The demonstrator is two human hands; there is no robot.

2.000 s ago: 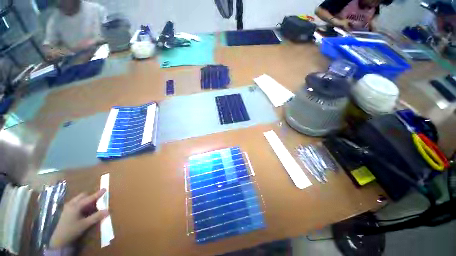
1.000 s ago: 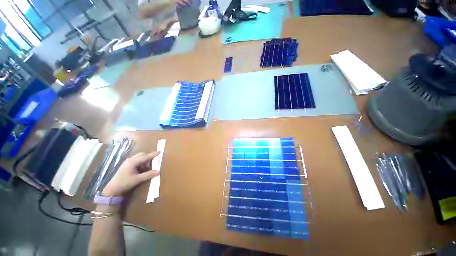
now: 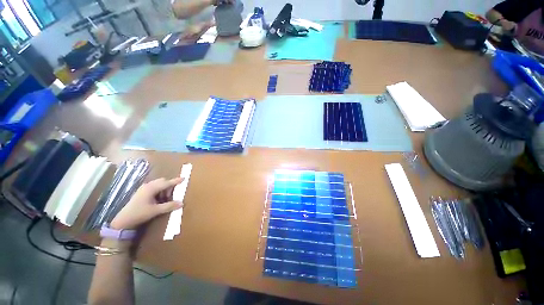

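Observation:
My left hand (image 3: 145, 204), with a purple band and thin bracelets at the wrist, has its thumb and index finger on a narrow white strip (image 3: 177, 208) at the left. The strip lies on the brown tabletop, and its lower end looks uneven, perhaps layered. A blue solar cell string (image 3: 310, 229) with pale lines lies flat in front of me. Thin silver wires stick out past its two sides. Another white strip (image 3: 411, 209) lies to its right. My right hand is not in view.
Silver ribbon bunches lie left (image 3: 122, 189) and right (image 3: 456, 226). White strips (image 3: 80, 187) lie at far left. A curved blue stack (image 3: 222, 126) and dark cells (image 3: 345, 121) sit on the grey mat (image 3: 286, 122). A grey round machine (image 3: 471, 146) stands right. People's arms show behind.
The camera view has turned left, then slightly back up, so things shifted in the picture. My left hand stays at the white strip. The blue string looks unmoved on the table.

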